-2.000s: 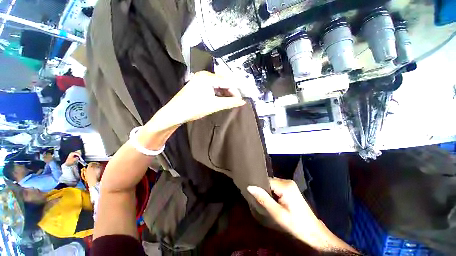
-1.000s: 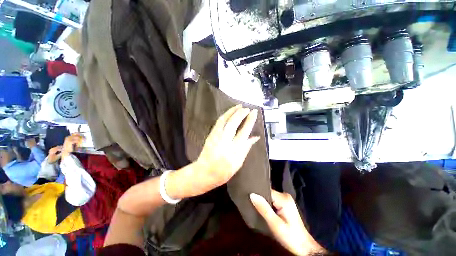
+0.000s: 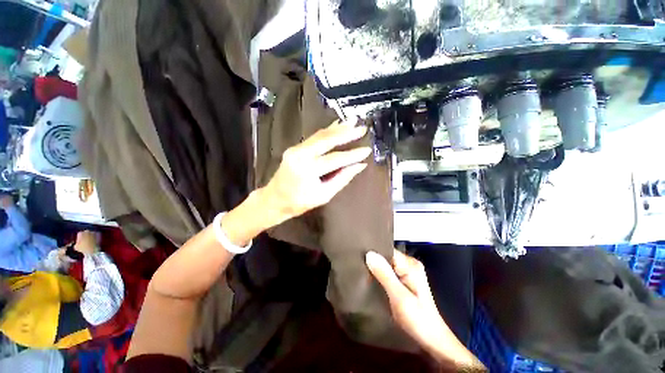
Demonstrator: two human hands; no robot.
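Note:
A brown garment panel [image 3: 357, 218] runs from the needle area [image 3: 383, 131] of the overlock machine [image 3: 467, 44] down towards my lap. My left hand [image 3: 310, 171] lies on the panel with fingers spread, fingertips beside the needle area, pressing the cloth. My right hand [image 3: 408, 291] pinches the panel's right edge lower down, thumb on top. The panel's far end reaches past the needle area, where a small white label [image 3: 265, 96] shows. The cloth under the presser foot is partly hidden by my left fingers.
A large brown garment bundle [image 3: 175, 109] hangs left of the machine. Grey ribbed cones [image 3: 519, 120] line its front, with a crinkled clear plastic piece [image 3: 510, 204] below. Darker cloth [image 3: 576, 306] lies over a blue crate [image 3: 503, 350] at right. A person in yellow [image 3: 44, 309] sits at lower left.
My left hand has moved up the panel to the needle area, and the panel's upper edge now lies at the needle area. My right hand still pinches the lower edge.

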